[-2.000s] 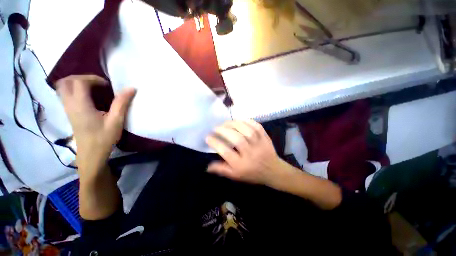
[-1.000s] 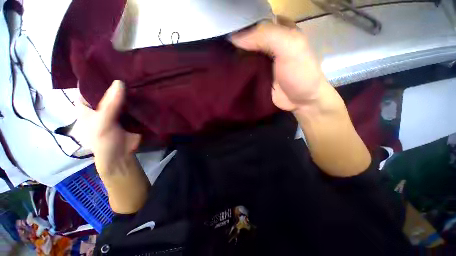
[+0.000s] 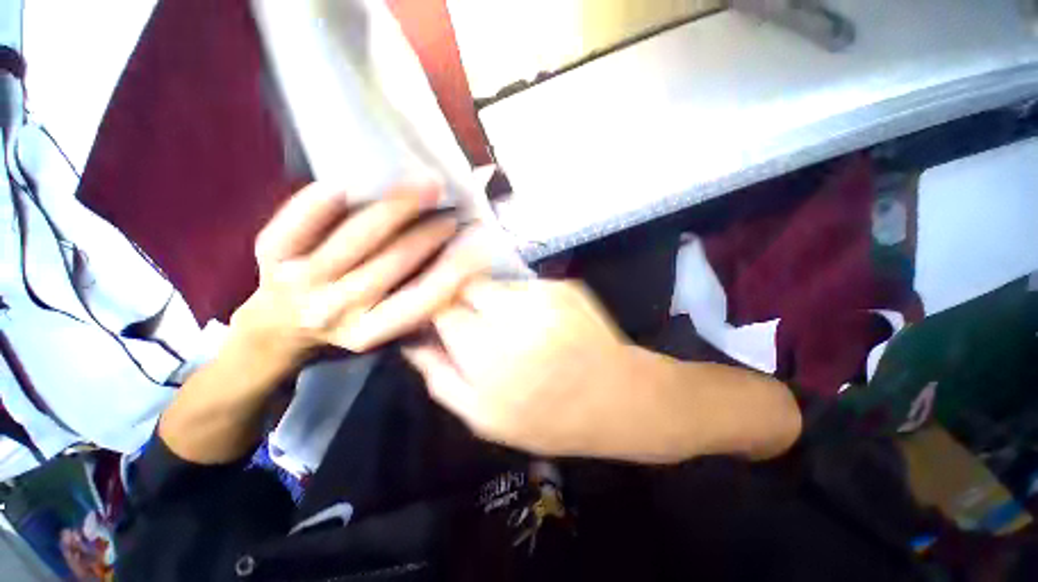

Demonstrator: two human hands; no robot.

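A large maroon garment panel [image 3: 182, 148] lies on the table at the upper left. A white cloth piece [image 3: 370, 125], blurred and folded narrow, lies over it and runs down to my hands. My left hand [image 3: 353, 267] lies over the lower part of the white piece, fingers close together on it. My right hand [image 3: 529, 352] touches my left hand and grips the lower end of the white piece. Both hands are blurred, and the fingertips are partly hidden. A strip of maroon cloth looks red under the lamp [image 3: 438, 57] beside the white piece.
Metal thread snips [image 3: 802, 21] lie at the top right, cut off by the edge. White panels with dark stripes [image 3: 74, 284] lie at the left. Maroon and white pieces [image 3: 797, 273] hang below the table edge at right. A blue basket [image 3: 279, 472] is partly hidden at lower left.
The maroon panel, held up between both hands a second ago, is down on the table with the white piece over it. My right hand has moved left and down, against my left hand.
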